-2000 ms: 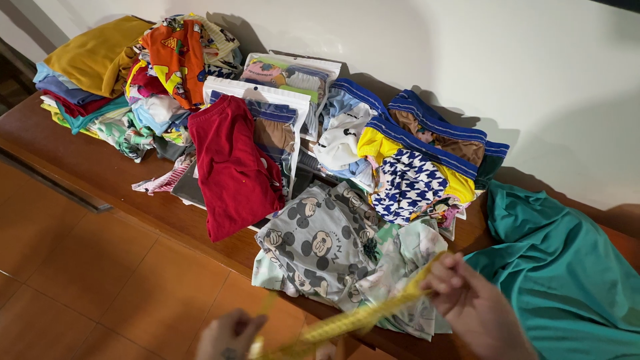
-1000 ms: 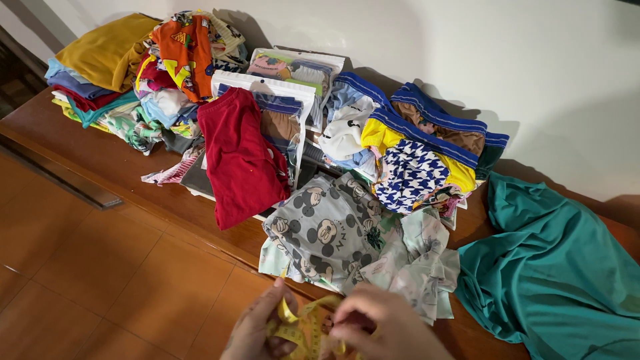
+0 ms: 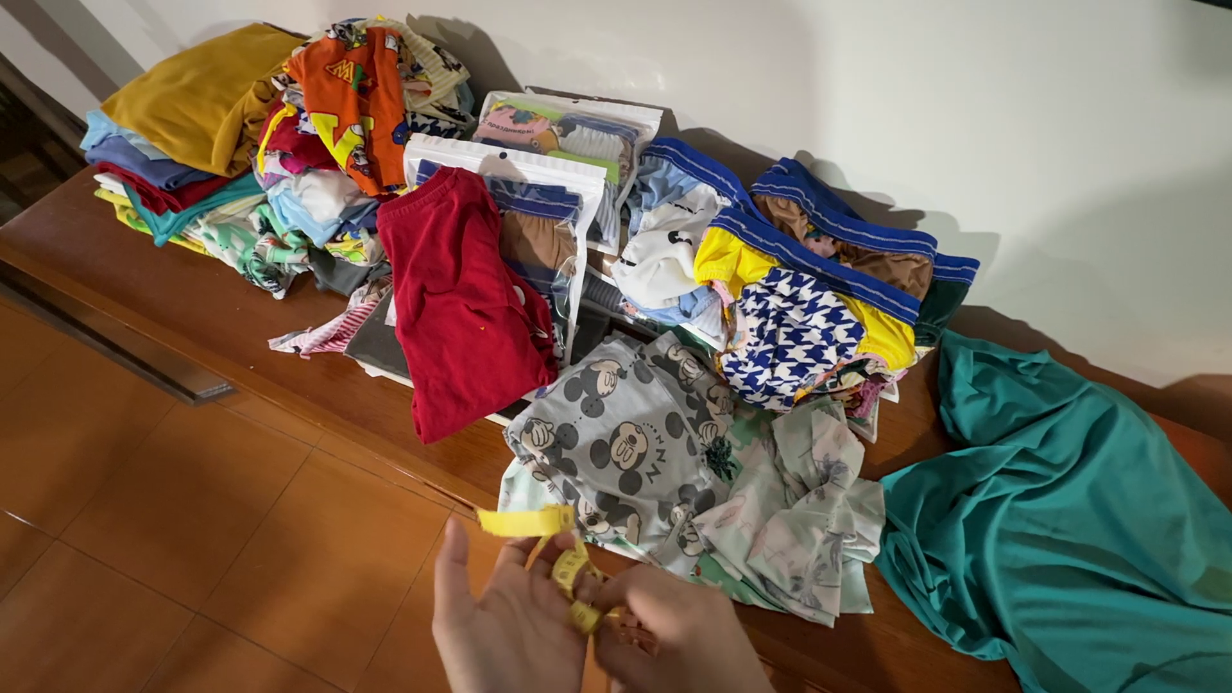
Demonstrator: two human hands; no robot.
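Observation:
A yellow tape measure (image 3: 570, 570) lies in loops between my hands at the bottom of the view. My left hand (image 3: 515, 606) is palm up, its thumb apart, with part of the tape across its fingers. The fingers of my right hand (image 3: 664, 626) are curled on the tape's lower loops. Just beyond the hands lies a grey cartoon-print cloth (image 3: 630, 443), with a pale printed fabric (image 3: 799, 520) beside it. A folded red garment (image 3: 462, 298) rests farther back, partly on a clear-fronted bag (image 3: 577, 192).
Stacked clothes, topped by a mustard cloth (image 3: 202, 96) and an orange printed garment (image 3: 356, 96), stand at the bench's left. Blue-waistband underwear (image 3: 794, 337) lies right of the bags. Teal fabric (image 3: 1059, 500) drapes at right. The wooden bench (image 3: 289, 337) runs along the wall, above a tiled floor.
Two seconds ago the tape was stretched between my separated hands; now it is gathered in loops and my hands are close together. My left hand has turned palm up since the last earlier frame.

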